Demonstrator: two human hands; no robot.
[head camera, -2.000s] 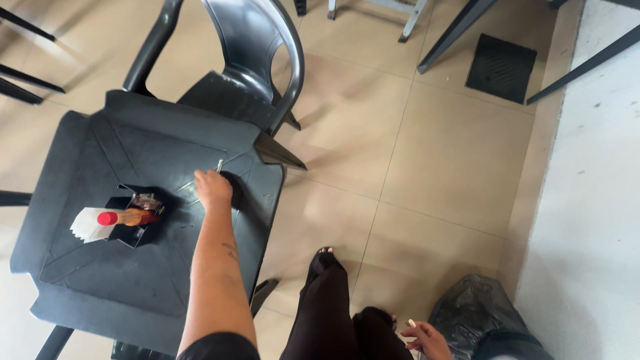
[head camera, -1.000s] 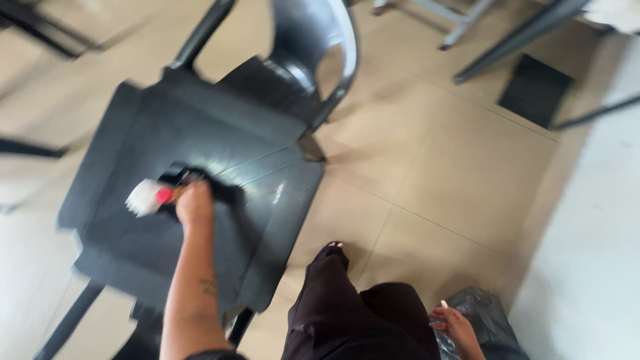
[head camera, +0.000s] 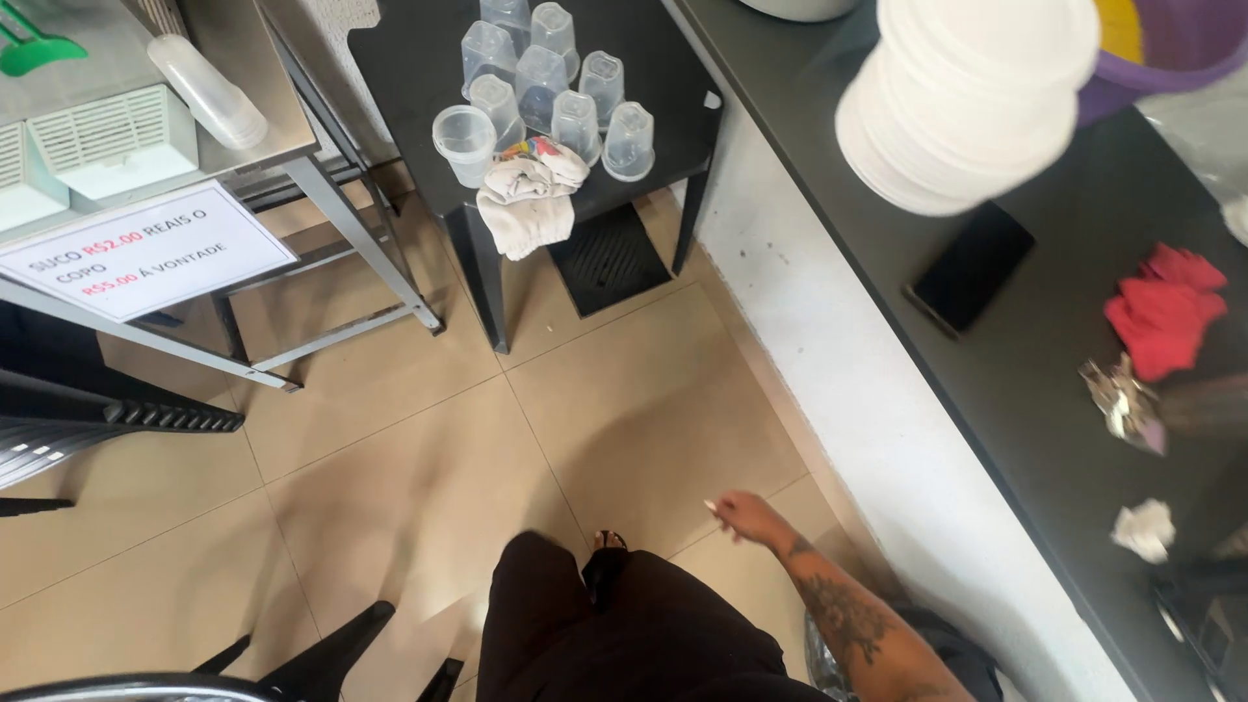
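My right hand (head camera: 746, 515) hangs over the tiled floor left of the white wall, its fingers loosely curled; nothing shows in it, though its palm is hidden. My left hand is out of view. Ahead, a small black plastic table (head camera: 400, 93) bears several clear plastic cups (head camera: 539, 88), most of them upside down. A crumpled white cloth (head camera: 531, 195) drapes over the table's near edge beside the cups. On the dark counter at right lie a black phone (head camera: 975, 265), a red cloth (head camera: 1165, 310), a bunch of keys (head camera: 1121, 400) and a crumpled white paper (head camera: 1144, 531).
A stack of white round containers (head camera: 965, 107) and a purple basin (head camera: 1160, 83) stand on the counter (head camera: 936, 380). At left, a metal-framed table (head camera: 283, 117) bears nested clear cups (head camera: 210, 93) and pale vented boxes (head camera: 112, 141). Black chairs (head camera: 107, 409) and a floor drain (head camera: 609, 258) are also in view.
The view has swung right. My left hand moved left to the condiment and napkin holder between the earlier frames; hand and holder are now out of view. My right hand shows away from the black bag.
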